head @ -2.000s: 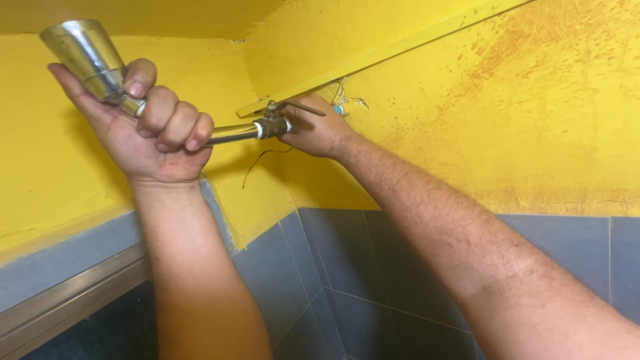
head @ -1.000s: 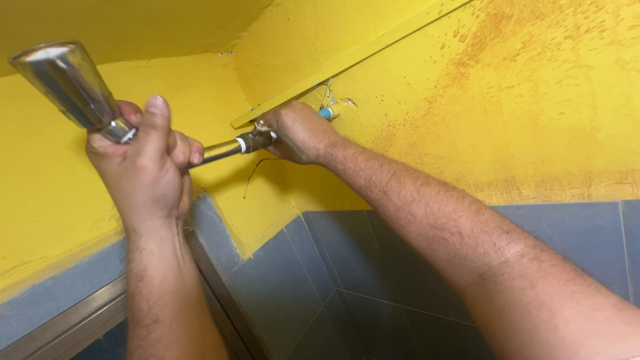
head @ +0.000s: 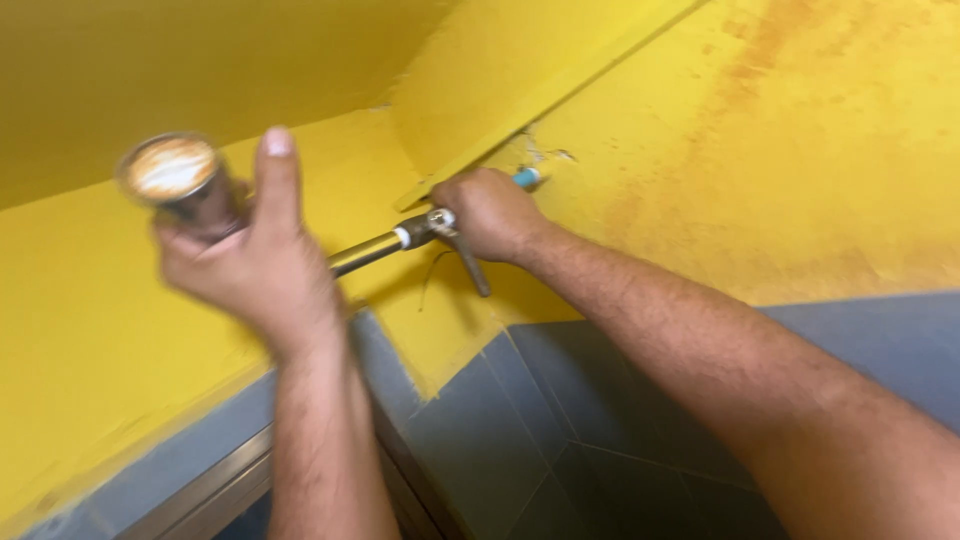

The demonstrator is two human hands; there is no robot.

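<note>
A chrome shower arm runs from a metal lever valve, with white thread tape at the joints, down to the left behind my left hand. That hand is blurred and wrapped about the base of the chrome shower head, its thumb pointing up; its fingers are partly hidden. My right hand grips the pipe part just beyond the valve, at the wall, and hides most of it. The valve's lever hangs down below that hand. A blue-green pipe fitting shows behind the right hand.
A yellow-painted trunking strip slopes along the stained yellow wall above my right hand. Chipped plaster is near the fitting. A thin wire hangs in the corner. Grey-blue tiles and a metal frame lie below.
The shower head, arm and valve have turned: the lever pointed right across my right hand two seconds ago and now points down. My left hand has turned with its thumb up.
</note>
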